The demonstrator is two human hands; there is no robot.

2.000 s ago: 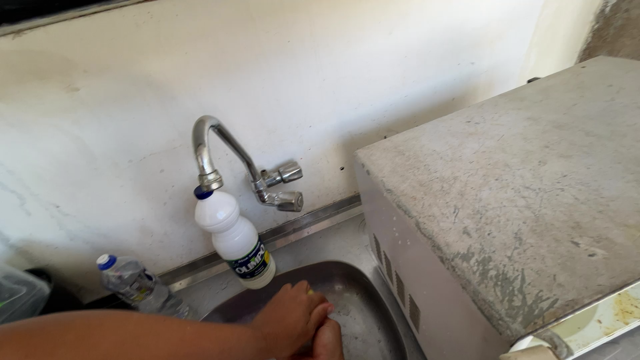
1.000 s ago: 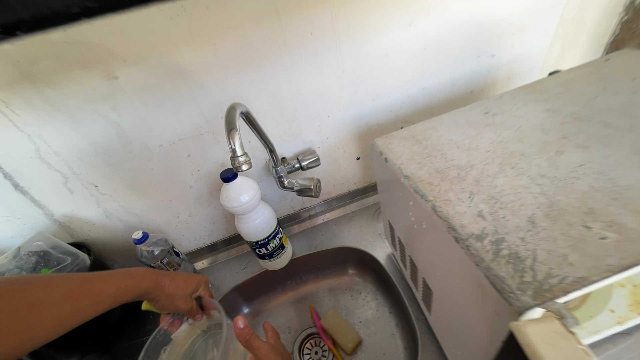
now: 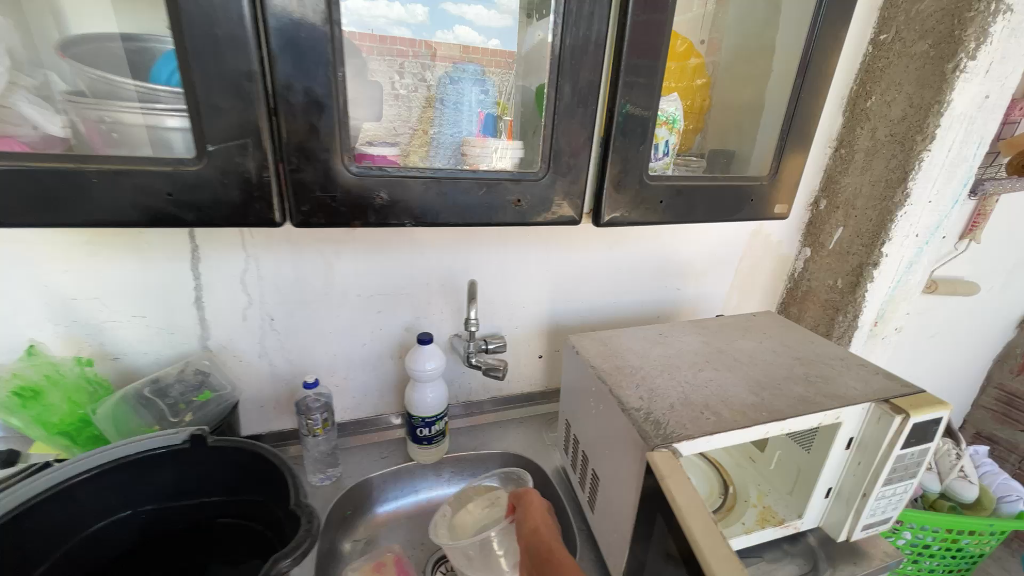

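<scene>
My right hand (image 3: 538,532) grips the rim of a clear plastic container (image 3: 480,524), which is tilted over the steel sink (image 3: 360,500). Part of the drain (image 3: 440,564) shows beside the container. A blurred pink and pale item (image 3: 380,562) lies low in the sink. My left hand is out of view. Behind the basin a white bleach bottle with a blue cap (image 3: 426,400) stands upright, and to its left is a clear plastic bottle (image 3: 318,432). The chrome wall faucet (image 3: 478,344) is above the back edge.
A large black bucket (image 3: 300,512) stands left of the sink, with a clear plastic tub (image 3: 172,396) and green plastic bag (image 3: 52,396) behind. At right a microwave (image 3: 744,376) has its door open. Black glass-fronted cabinets (image 3: 436,196) hang above; a green basket (image 3: 948,536) is far right.
The view has swung up and widened. One second ago both hands were at the container, left of the drain; now my right hand holds it at the drain and my left hand has left the view.
</scene>
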